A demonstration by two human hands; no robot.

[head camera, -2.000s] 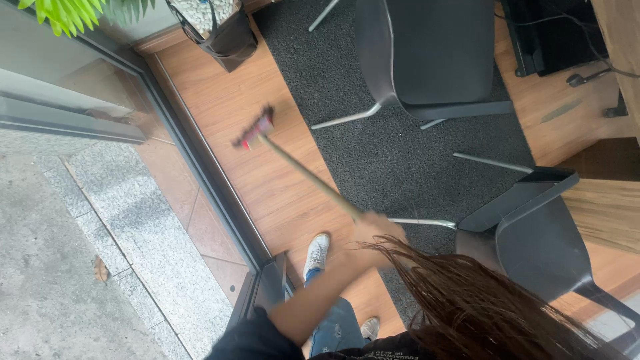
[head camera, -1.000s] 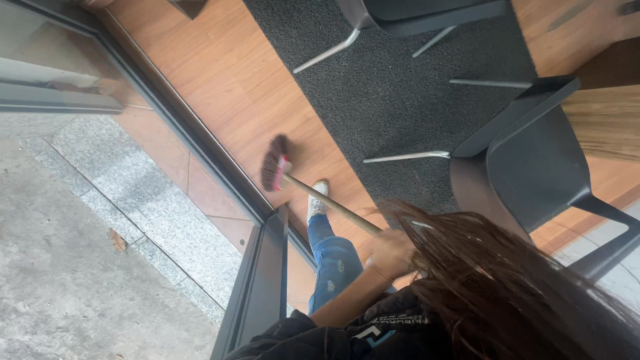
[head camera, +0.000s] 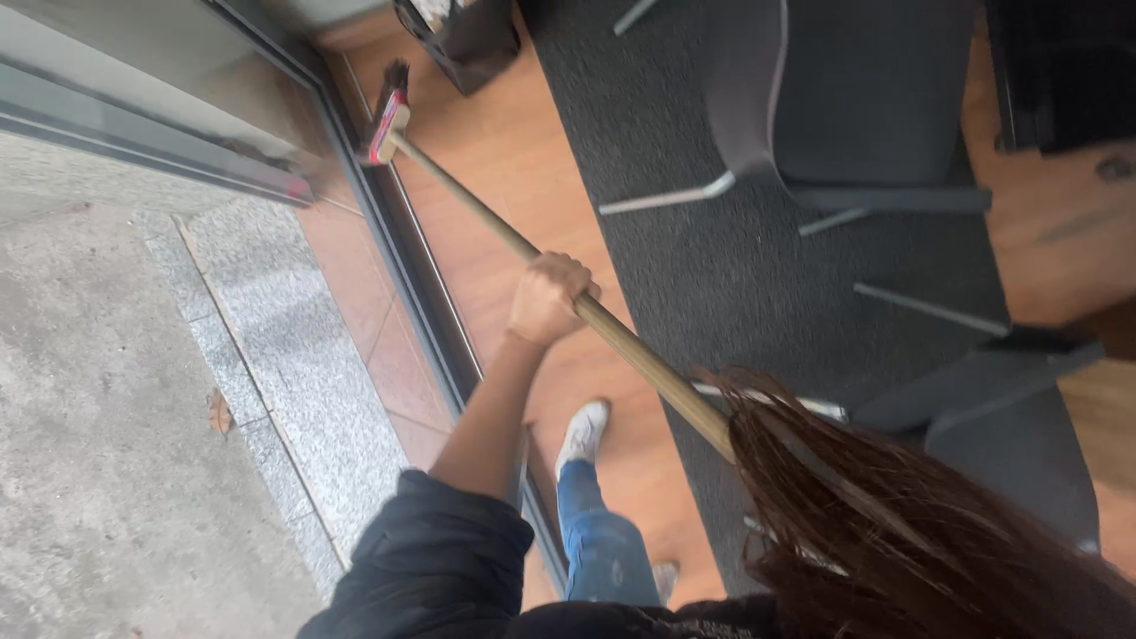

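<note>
My left hand (head camera: 552, 297) is closed around the wooden handle of a broom (head camera: 639, 351), with the forearm reaching in from the lower left. The handle slants from beneath hanging brown hair at the lower right up to the broom head (head camera: 390, 124). This head has a red and pale block with dark bristles, slightly blurred, and lies against the dark metal door frame (head camera: 404, 235) at the wood floor's edge. My right hand is not visible; the hair covers the handle's near end.
A black bag (head camera: 475, 44) stands near the broom head. Dark chairs (head camera: 870, 98) with metal legs are on a charcoal rug (head camera: 692, 266) to the right. My shoe (head camera: 583, 433) is on the wood-look floor (head camera: 497, 160). Outside the glass lie a granite strip (head camera: 293, 328) and concrete with a dry leaf (head camera: 219, 412).
The broom head has moved from beside my foot away to the door frame near the black bag. My left arm is stretched out farther, still holding the handle. The view has shifted.
</note>
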